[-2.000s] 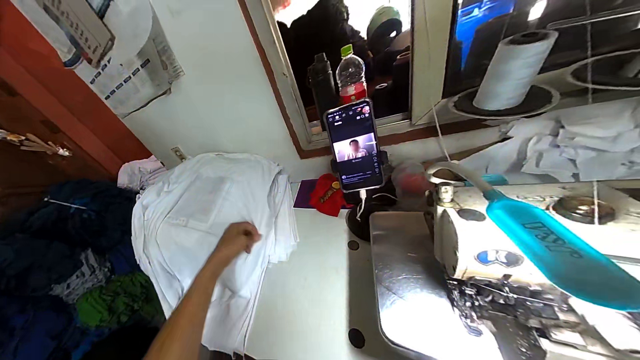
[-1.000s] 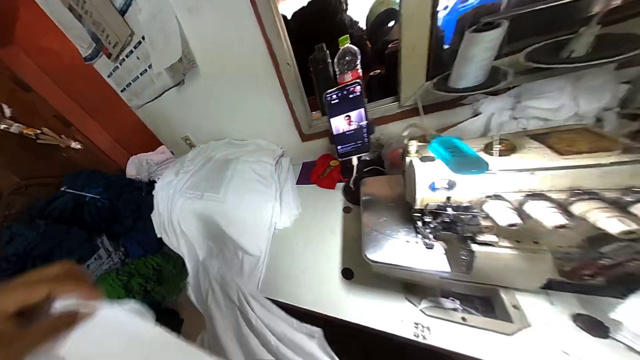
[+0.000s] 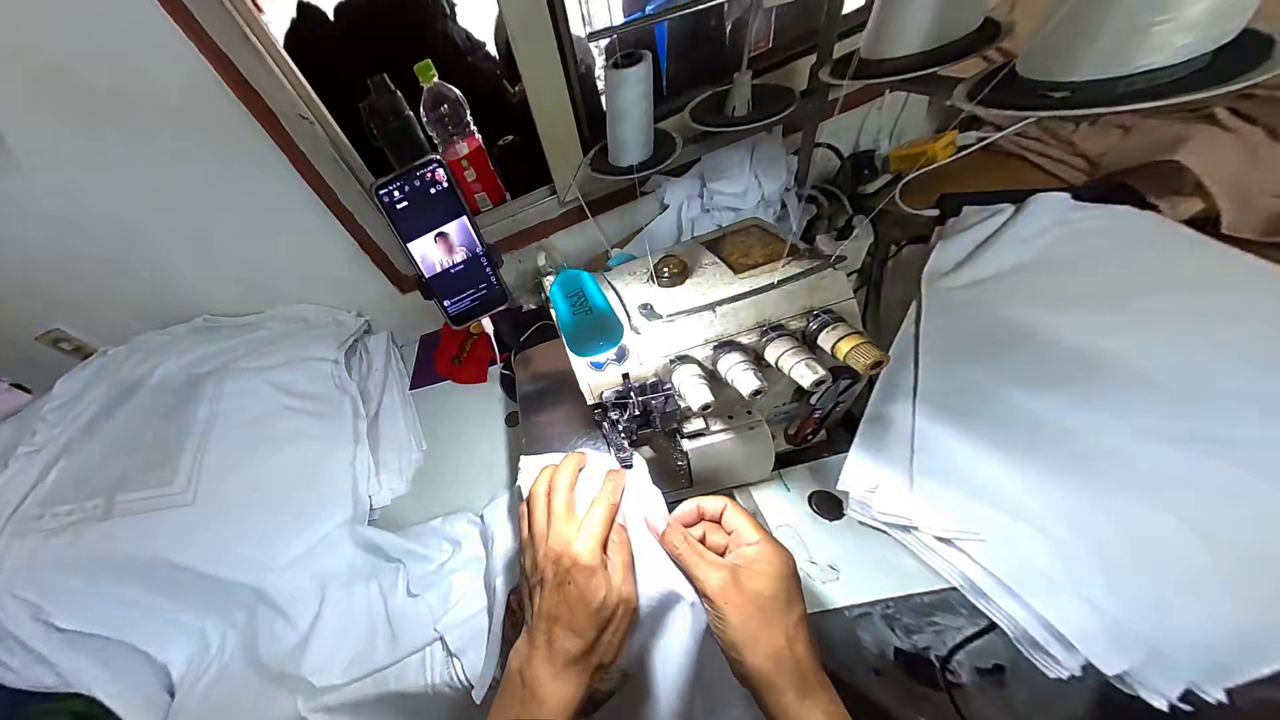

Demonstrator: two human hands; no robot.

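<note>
White fabric (image 3: 665, 600) lies on the metal plate of an overlock sewing machine (image 3: 720, 310), its far edge at the presser foot (image 3: 622, 445). My left hand (image 3: 575, 560) rests on the fabric with its fingers spread slightly, just in front of the foot. To the right, my right hand (image 3: 735, 570) pinches the fabric's right edge between thumb and curled fingers. A turquoise plastic piece (image 3: 587, 312) sits on the machine's top left, near several tension dials (image 3: 740, 368).
White garments (image 3: 250, 450) are heaped on the left. A stack of white cut fabric (image 3: 1080, 400) is at the right. Behind the machine stand a phone (image 3: 442, 240), a bottle (image 3: 460, 140) and thread cones (image 3: 630, 110). A red item (image 3: 466, 354) lies beside the phone.
My left hand, earlier at the lower left with white fabric, is now at the machine's foot. My right hand has come into view. The view has swung right, showing the fabric stack.
</note>
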